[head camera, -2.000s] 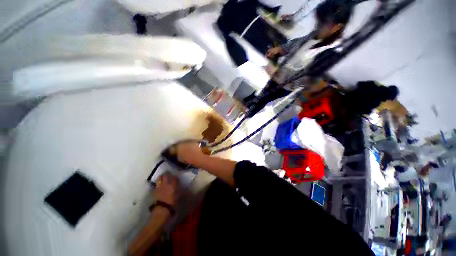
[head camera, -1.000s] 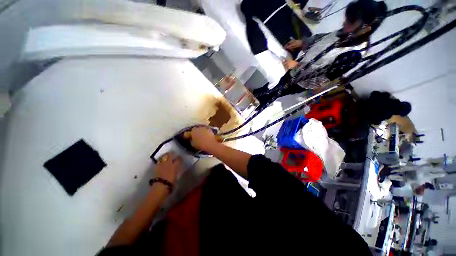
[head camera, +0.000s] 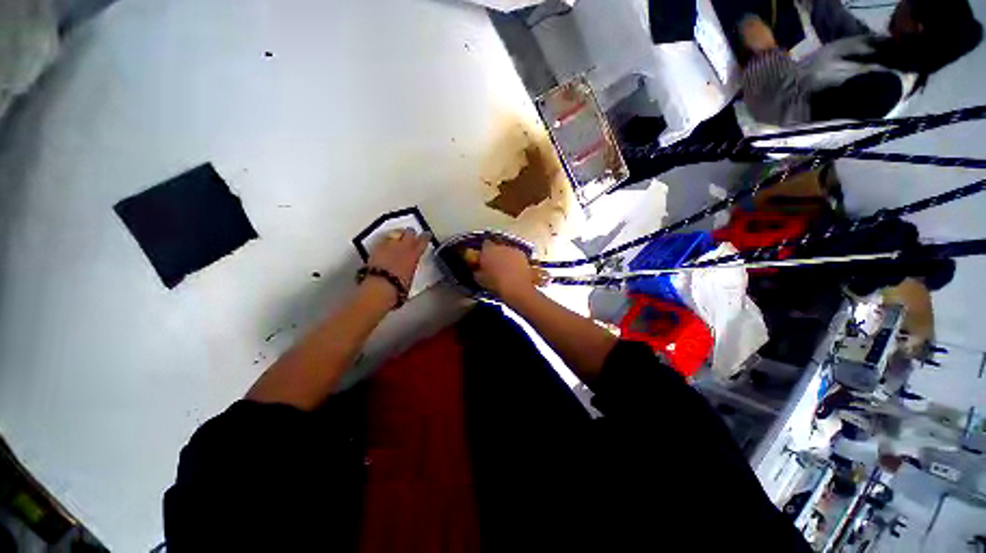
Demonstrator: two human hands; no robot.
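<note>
A white pressing template (head camera: 381, 233) lies on the white table with dark cloth edges folded around its far side. My left hand (head camera: 399, 255) presses flat on it, fingers spread. My right hand (head camera: 505, 268) is closed on the handle of the dark steam iron (head camera: 458, 255), which stands on the table just right of the template, its tip close to the cloth edge. The iron's underside and the near part of the template are hidden. Another dark cloth piece (head camera: 186, 225) lies flat at the left.
A brown scorch mark (head camera: 523, 184) and a metal-framed iron rest (head camera: 584, 138) are at the table's right edge. Striped hoses (head camera: 692, 229) run right from the iron. Beyond are a blue crate (head camera: 670, 262), a red stool (head camera: 668, 333) and a seated person (head camera: 838, 65).
The view has shifted, with the table's things higher in the picture. The iron has moved back from over the template's far edge to its right side, uncovering more folded dark edge.
</note>
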